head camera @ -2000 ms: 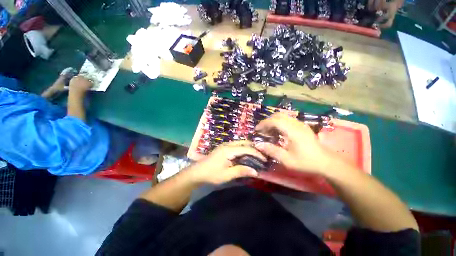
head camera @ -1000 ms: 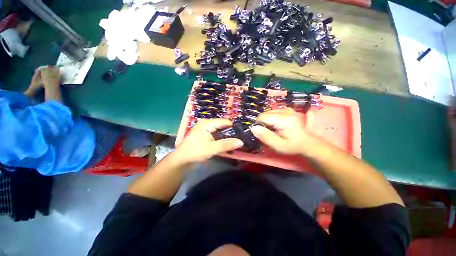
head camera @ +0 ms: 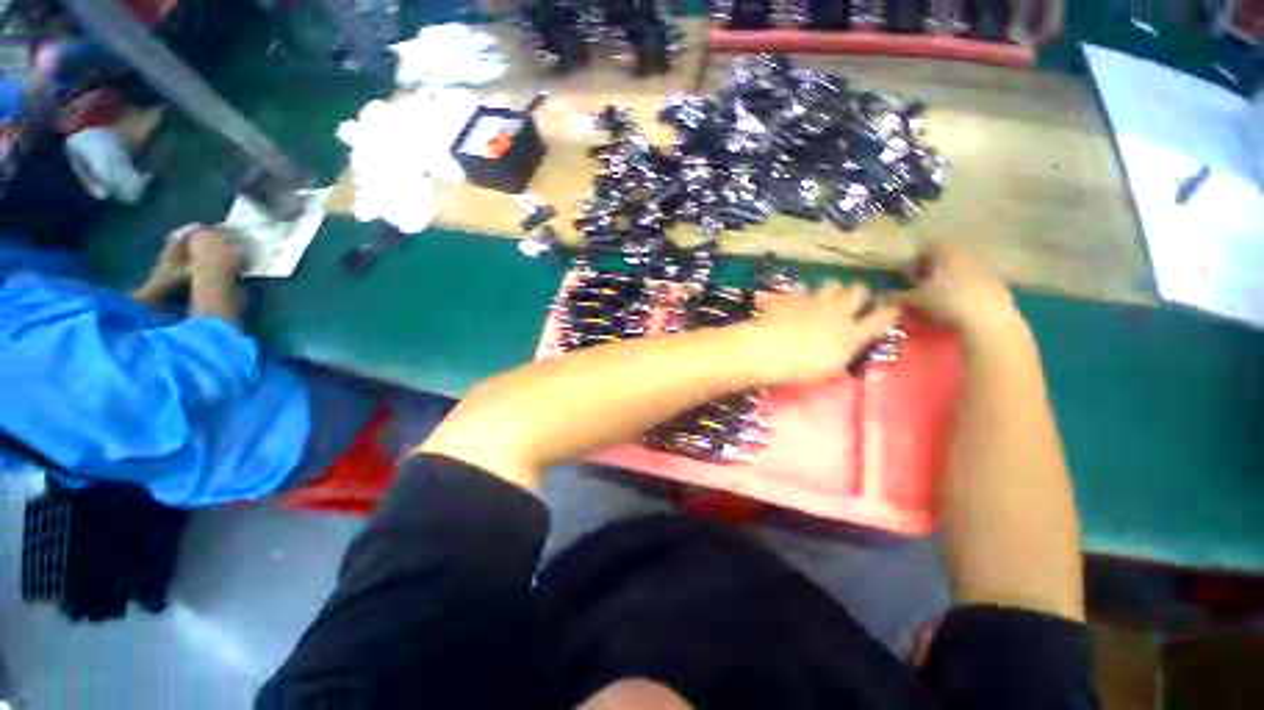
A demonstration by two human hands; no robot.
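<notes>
A salmon-red tray [head camera: 908,465] lies at the bench's near edge. Rows of black-and-silver pieces [head camera: 603,308] with yellow marks fill its left part, and more lie in its middle. My left hand [head camera: 818,333] reaches across to the tray's far middle, over black-and-silver pieces; one piece shows by its fingertips, and I cannot tell whether it is gripped. My right hand [head camera: 959,294] is at the tray's far right corner, blurred; what it holds, if anything, cannot be seen.
A heap of loose black-and-silver pieces [head camera: 762,146] lies on the tan board [head camera: 1033,167] behind the tray. A black box [head camera: 499,150] and white scraps [head camera: 402,160] are left of it. White paper [head camera: 1199,208] lies far right. A person in blue [head camera: 146,375] sits at left.
My left hand has moved right and away from me, from the tray's near middle to its far side. My right hand has moved to the far right corner. The pieces they handled at the near middle are released.
</notes>
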